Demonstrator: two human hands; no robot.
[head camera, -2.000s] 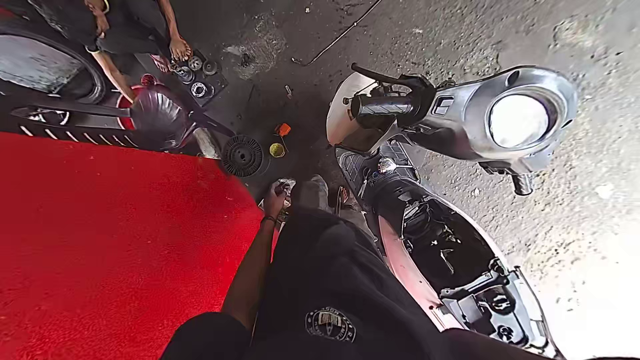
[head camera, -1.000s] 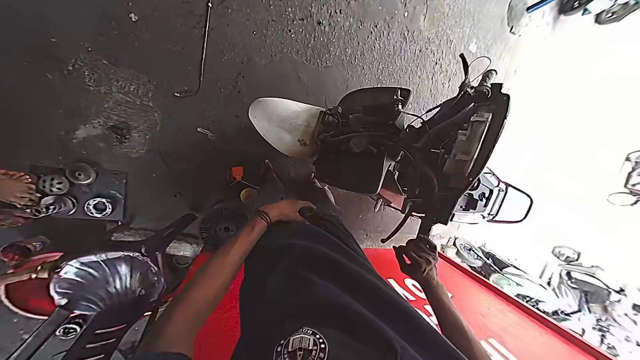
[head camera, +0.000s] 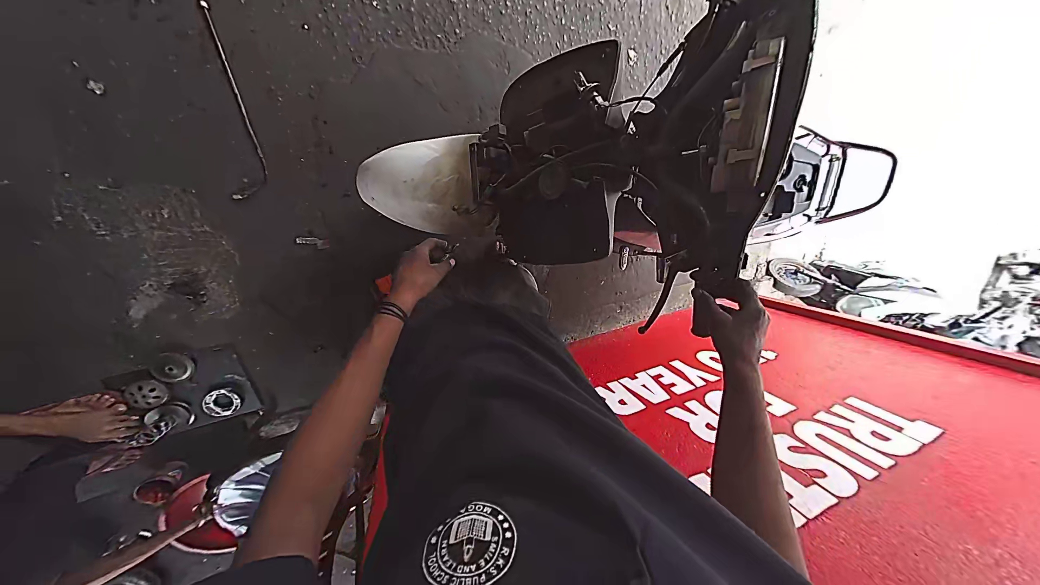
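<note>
A scooter with its front cover off stands in front of me, its pale front mudguard (head camera: 422, 183) pointing left and dark wiring and brackets exposed around the steering. My right hand (head camera: 734, 321) is closed around the scooter's handlebar grip (head camera: 701, 313), beside a brake lever (head camera: 662, 302). My left hand (head camera: 421, 272) is close to the lower edge of the mudguard, over my knee, with its fingers curled at a small dark item; whether it holds that item is unclear. A headlight-bearing cover is not visible from this side.
A long metal rod (head camera: 236, 97) lies on the dark floor. At lower left, metal discs and rings (head camera: 222, 400) lie by another person's bare foot (head camera: 81, 418), near a red basin (head camera: 195, 520). A red lettered panel (head camera: 934, 406) stands at right; more two-wheelers (head camera: 861, 292) are beyond.
The view has swung strongly around the scooter, from its headlight side to its exposed front. My right hand, out of sight two seconds ago, is now at the handlebar grip.
</note>
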